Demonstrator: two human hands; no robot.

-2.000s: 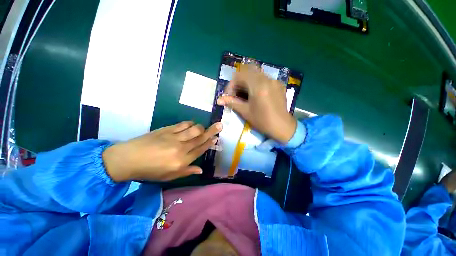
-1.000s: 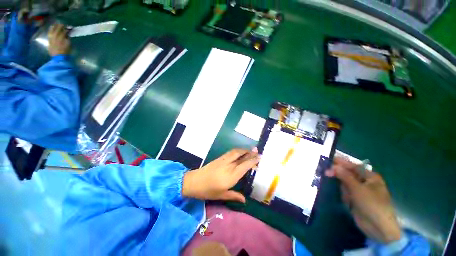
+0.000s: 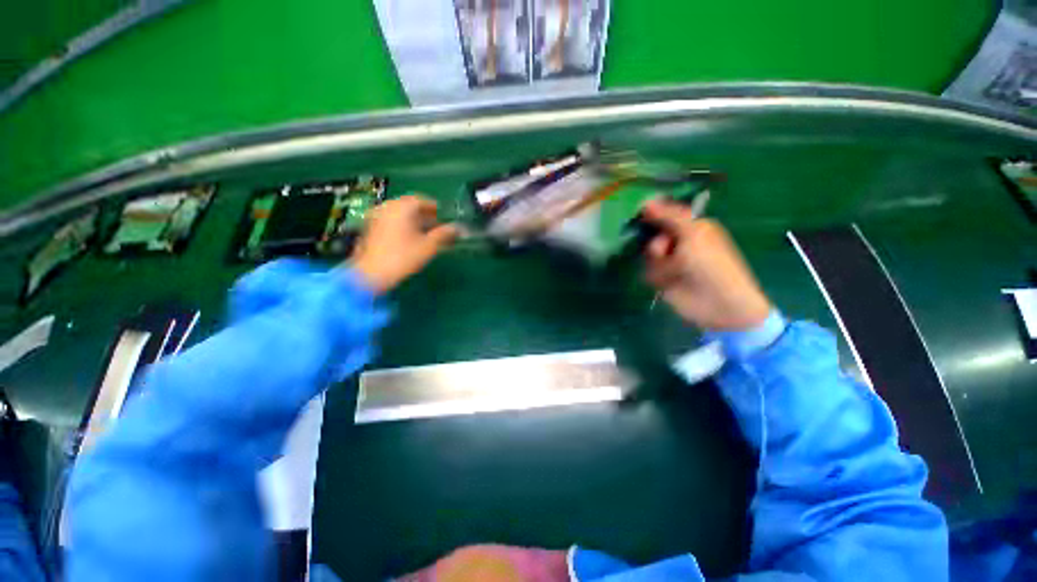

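Note:
An opened tablet unit point(image 3: 557, 210), with a black edge, pale inside and an orange ribbon, is tilted and blurred near the bench's far side. My right hand point(image 3: 699, 267) grips its dark right end. A small pale tip shows at my right fingers, too blurred to name. My left hand point(image 3: 398, 241) is left of the unit, its fingertips close to the left edge; contact cannot be told. A silver-white sticker strip point(image 3: 489, 387) lies on the dark green mat in front of me.
Waiting tablets point(image 3: 301, 218) lie along the far left, below a metal rail point(image 3: 682, 100). A black strip sheet point(image 3: 881, 330) lies at right. A white liner sheet point(image 3: 298, 466) is partly under my left sleeve. Bagged strips point(image 3: 119, 381) lie at left. Printed sheets point(image 3: 426, 57) hang beyond the rail.
The view has tipped up towards the rail. The tablet unit has left its place in front of me and is at the far side; my right hand has taken hold of it. Both hands have moved forward.

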